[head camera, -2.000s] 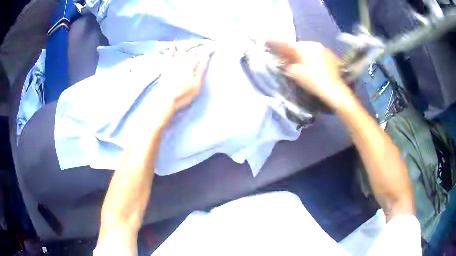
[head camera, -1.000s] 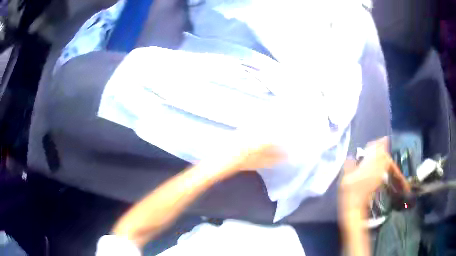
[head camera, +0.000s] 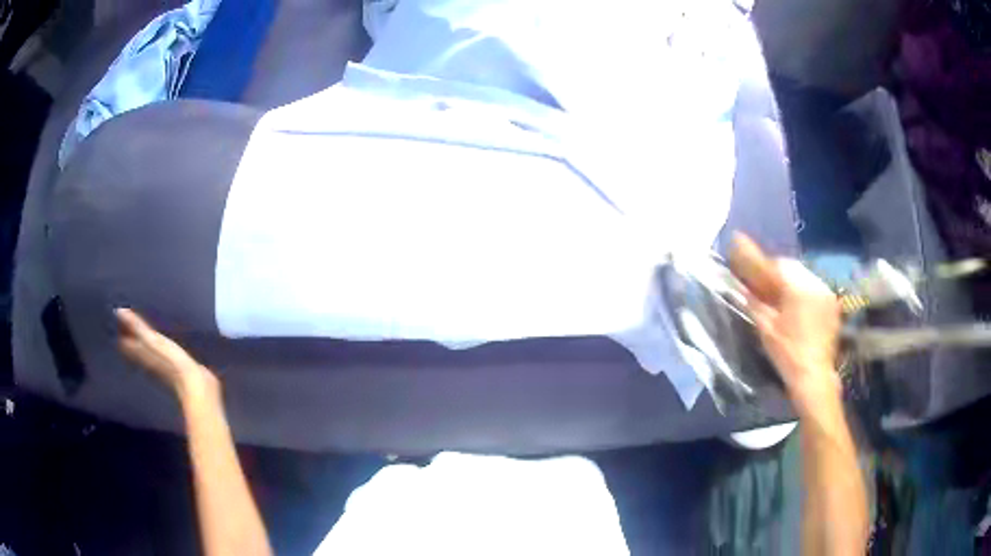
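Observation:
A light blue shirt (head camera: 435, 228), almost white in the glare, lies spread over the grey padded pressing surface (head camera: 359, 391). Its lower edge runs nearly straight, with a loose corner at the right. My right hand (head camera: 788, 310) is closed on the handle of a shiny silver iron (head camera: 706, 337), which is blurred and sits at the right end of the shirt. Whether the iron touches the cloth is hard to tell. My left hand (head camera: 158, 353) is empty with fingers apart, over the pad left of the shirt and not touching it.
A blue strip (head camera: 228, 49) and a crumpled light blue cloth (head camera: 141, 65) lie at the far left. A black rectangle (head camera: 62, 345) lies near the left edge. The blurred iron cord or hose (head camera: 924, 339) runs off right. Dark green cloth (head camera: 750, 494) hangs below right.
The shirt's body now lies flatter, with fewer folds. My left hand has moved off the shirt to the left. My right hand, beyond the table's right side a second ago, is back at the shirt with the iron.

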